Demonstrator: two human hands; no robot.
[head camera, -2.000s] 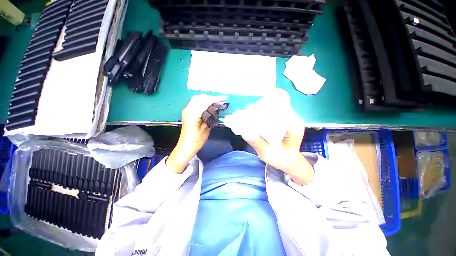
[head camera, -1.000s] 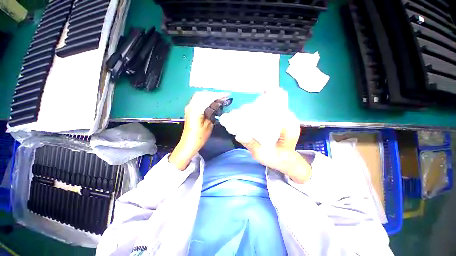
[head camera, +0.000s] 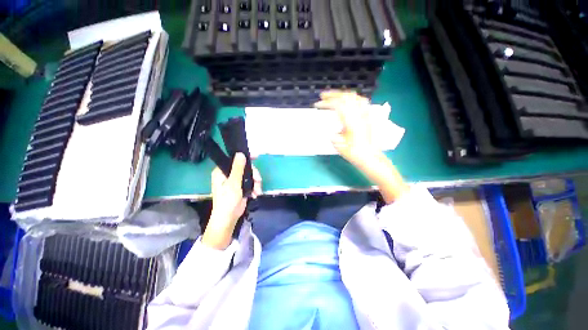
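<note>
My left hand holds several black tubes, fanned out, at the front edge of the bench. My right hand is over the right end of the white paper sheet, fingers extended towards the black trays. No bunched cloth shows in its fingers. Crumpled white material lies just right of the hand, partly hidden by it; glare blurs their borders. A loose pile of black tubes lies left of the held ones.
Black pocket trays with glossy end pieces are stacked at the back. More trays stand at right. A white carton with rows of tubes is at left. Below it is a lined crate of tubes. Blue crates sit below the bench.
My hands have moved apart. The left has moved left and lower, now with the tubes fanned. The right has reached forward, without the cloth bunch. The bench appears lower in view.
</note>
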